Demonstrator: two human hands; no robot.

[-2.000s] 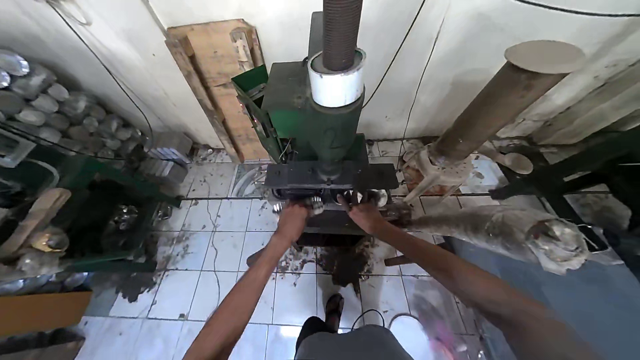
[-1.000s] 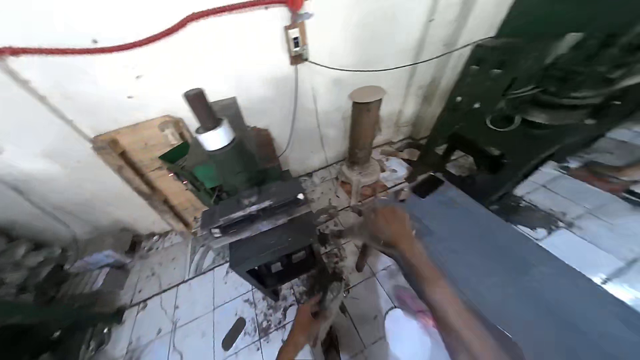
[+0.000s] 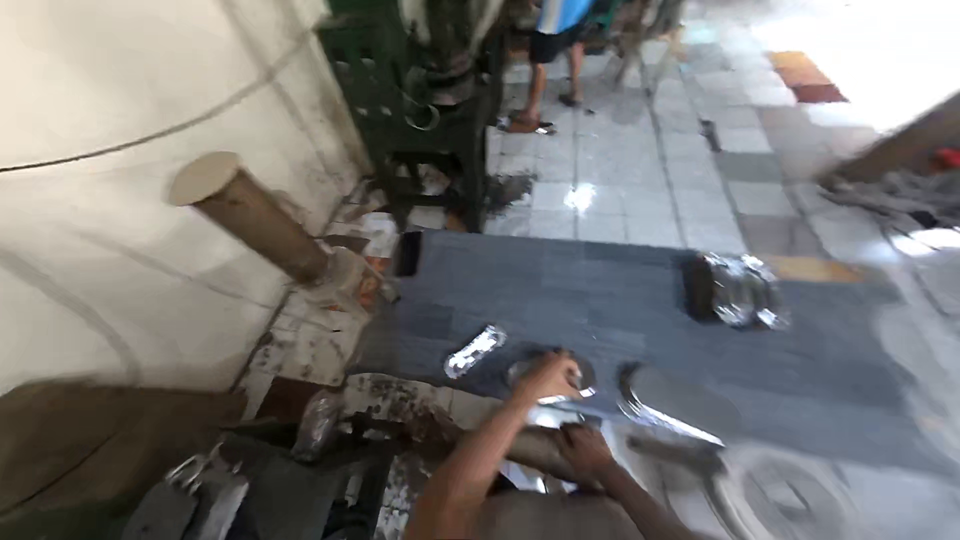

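Observation:
My left hand [image 3: 551,379] reaches over the grey-topped table, its fingers curled on a shiny rounded metal piece [image 3: 586,375]. Closer to my body, my right hand [image 3: 585,451] is at the end of a brownish cylindrical thing [image 3: 536,448]; blur hides whether its fingers close around it. A small elongated shiny metal piece [image 3: 475,351] lies left of my left hand. To the right lies a larger elongated flat metal piece [image 3: 679,405] with a bright edge. Several shiny metal pieces [image 3: 742,291] stand together farther back on the table [image 3: 600,292].
A rusty post with a round top [image 3: 259,221] stands by the wall. A black flat object [image 3: 409,253] lies at the table's left corner. Beyond are a dark green machine frame [image 3: 435,112] and a person [image 3: 555,45]. A round pale object [image 3: 784,491] is at lower right.
The view has swung right, from the green press to the grey table. My left hand, low beside the press one second ago, is now over the table at the metal piece.

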